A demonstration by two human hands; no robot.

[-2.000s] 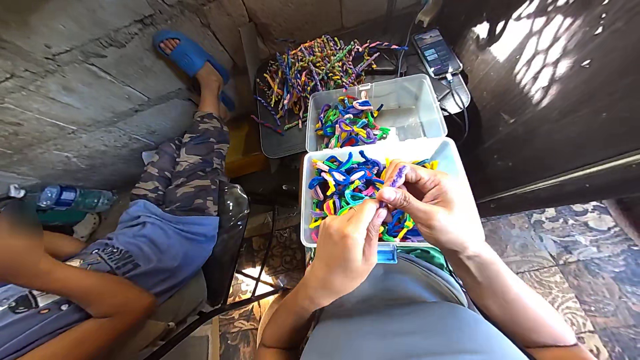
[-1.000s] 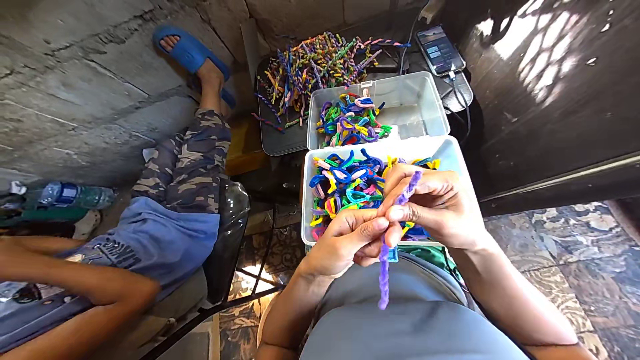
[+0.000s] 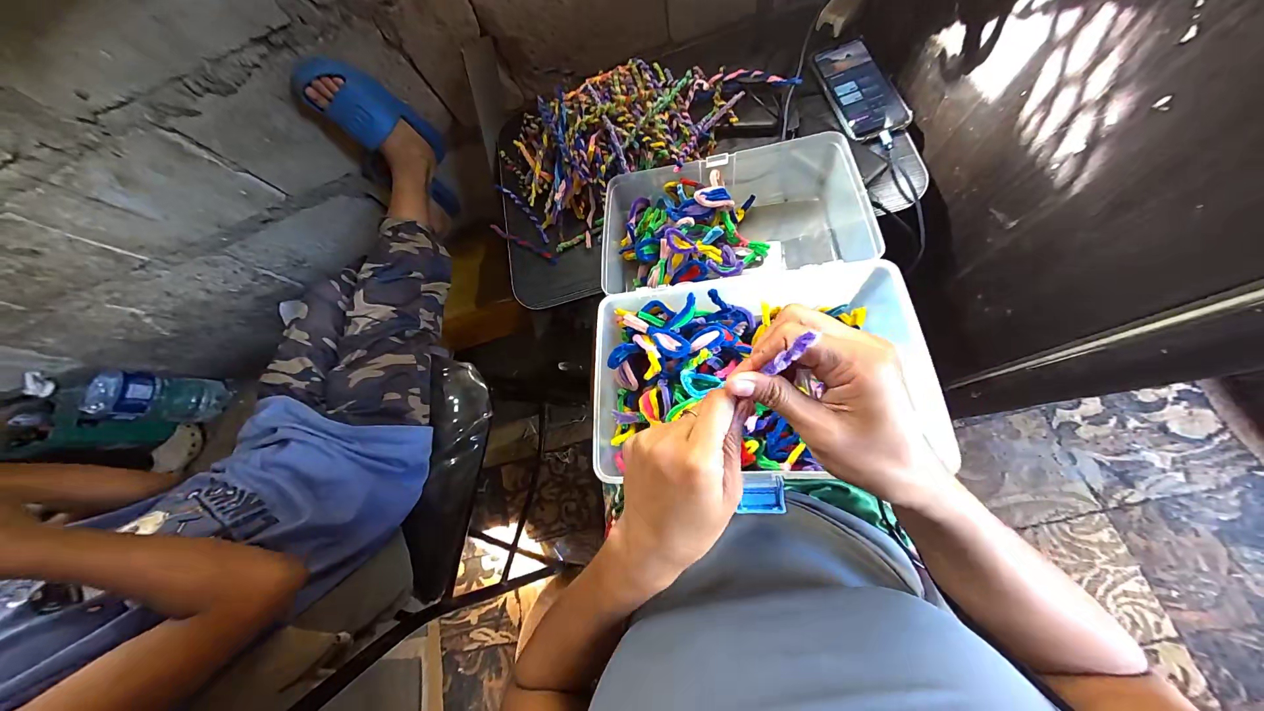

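Observation:
A fuzzy purple pipe cleaner (image 3: 793, 353) is pinched between the fingertips of my right hand (image 3: 842, 395), its end sticking out up and to the right. My left hand (image 3: 686, 474) meets the right at the fingertips, closed around the rest of the piece, most of which is hidden. Both hands are over the front part of a translucent plastic box (image 3: 920, 380), where folded multicoloured pipe cleaner pieces (image 3: 660, 346) lie heaped. Behind it, the box's open lid (image 3: 844, 202) bears more bent pieces (image 3: 681, 237) on its left side.
Twisted multicoloured pipe cleaners (image 3: 617, 128) are piled on a dark stool or table (image 3: 553, 286) behind. A phone (image 3: 861, 89) with a cable lies at the back right. Another person (image 3: 326, 464) sits at the left beside a block wall (image 3: 128, 178). Plastic bottles (image 3: 148, 397) lie far left.
The purple piece hung down below my hands one second ago; now only a short end shows above the right fingers. My left hand has turned and closed over the rest. The seated person's arms have shifted.

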